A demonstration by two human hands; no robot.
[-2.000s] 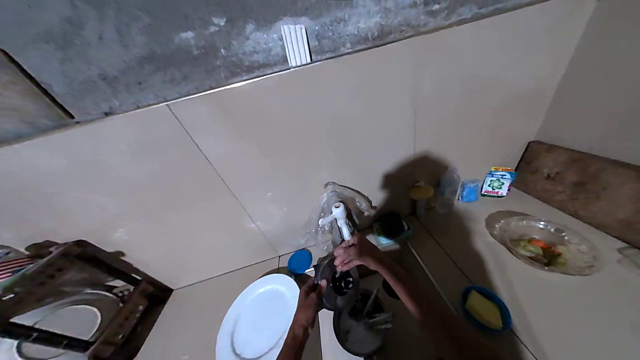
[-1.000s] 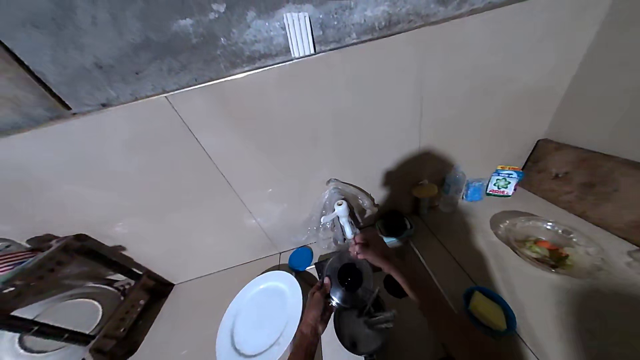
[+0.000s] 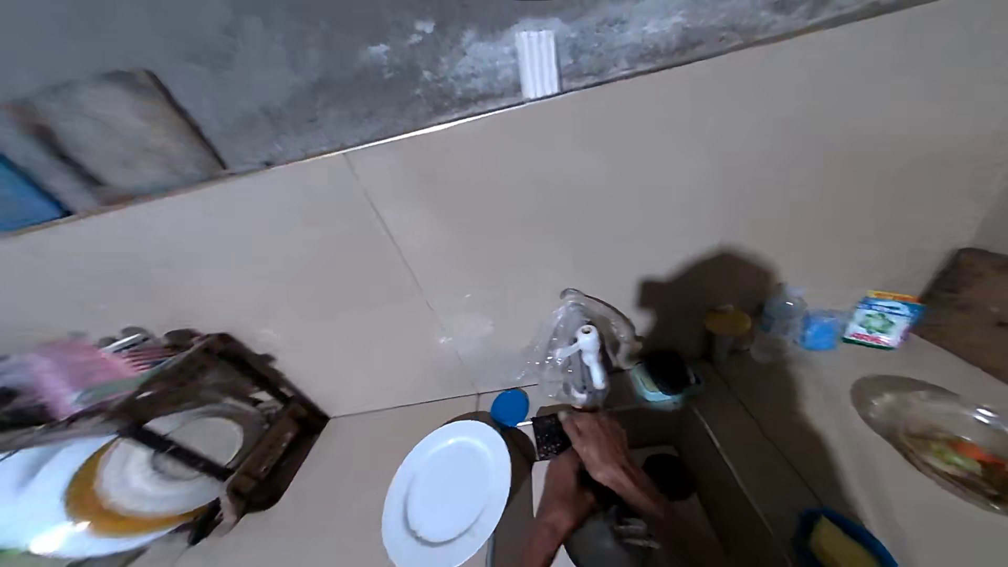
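Note:
Under the white plastic tap (image 3: 589,358), both my hands are close together over the sink. My right hand (image 3: 600,447) lies across and above my left hand (image 3: 565,482), whose fingers are mostly hidden. A dark speckled item (image 3: 550,437) shows beside my right fingertips; whether either hand holds it is unclear. Below my hands, a grey metal pot (image 3: 592,542) with blurred utensils stands in the sink. A large white plate (image 3: 447,494) rests on the counter to the left, next to a blue round lid (image 3: 509,407). Clear plastic (image 3: 563,342) hangs round the tap.
A brown dish rack (image 3: 272,472) with plates stands left. Along the right are a jar with a yellowish lid (image 3: 728,321), a plastic bottle (image 3: 781,319), a detergent packet (image 3: 882,320), a glass dish of food scraps (image 3: 929,433) and a blue bowl with a yellow sponge (image 3: 839,545).
The dark round vessel earlier held between my hands under the tap no longer shows plainly. My hands have come together, the right over the left. The view has turned left.

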